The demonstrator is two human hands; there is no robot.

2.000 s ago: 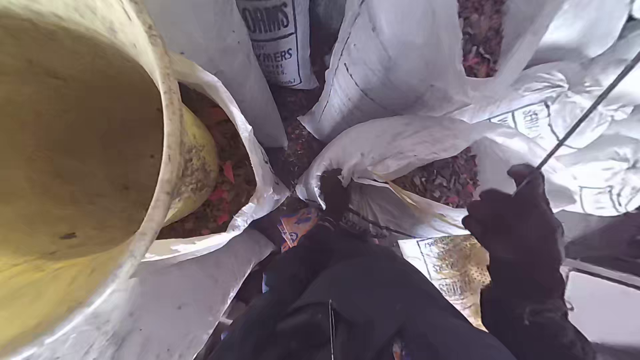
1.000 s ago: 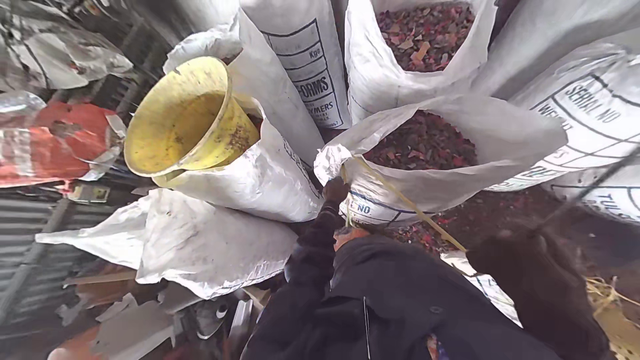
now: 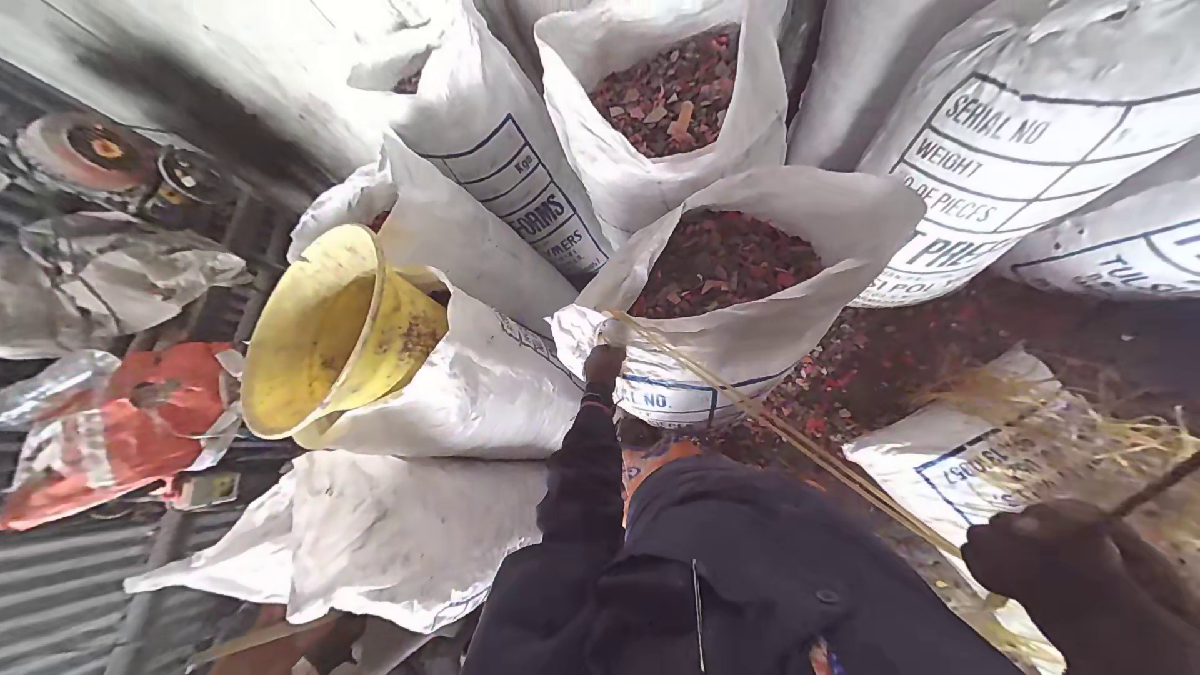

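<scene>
My left hand (image 3: 605, 366) is closed on the gathered rim of an open white woven sack (image 3: 787, 319), which holds dark red and brown flakes. Yellowish twine (image 3: 806, 441) runs from beside that hand down to my right hand (image 3: 1050, 553). The right hand is closed around the twine and also grips a thin dark rod (image 3: 1158, 483), whose far end is out of view. Left of the sack, a yellow plastic bucket (image 3: 314, 333) lies tilted in the mouth of another white sack (image 3: 497, 394).
More white sacks stand behind, one open with reddish flakes (image 3: 670, 94), others printed (image 3: 1022, 141). Loose flakes (image 3: 844, 375) cover the floor. A bundle of yellow strands (image 3: 1106, 422) lies on a flat sack at right. Corrugated metal (image 3: 66, 581) and a red plastic bag (image 3: 159, 403) are at left.
The view has swung and widened, so the bucket looks much smaller. Twine now shows stretched between my hands; two seconds ago it was not plain. My left hand stays at the sack's rim.
</scene>
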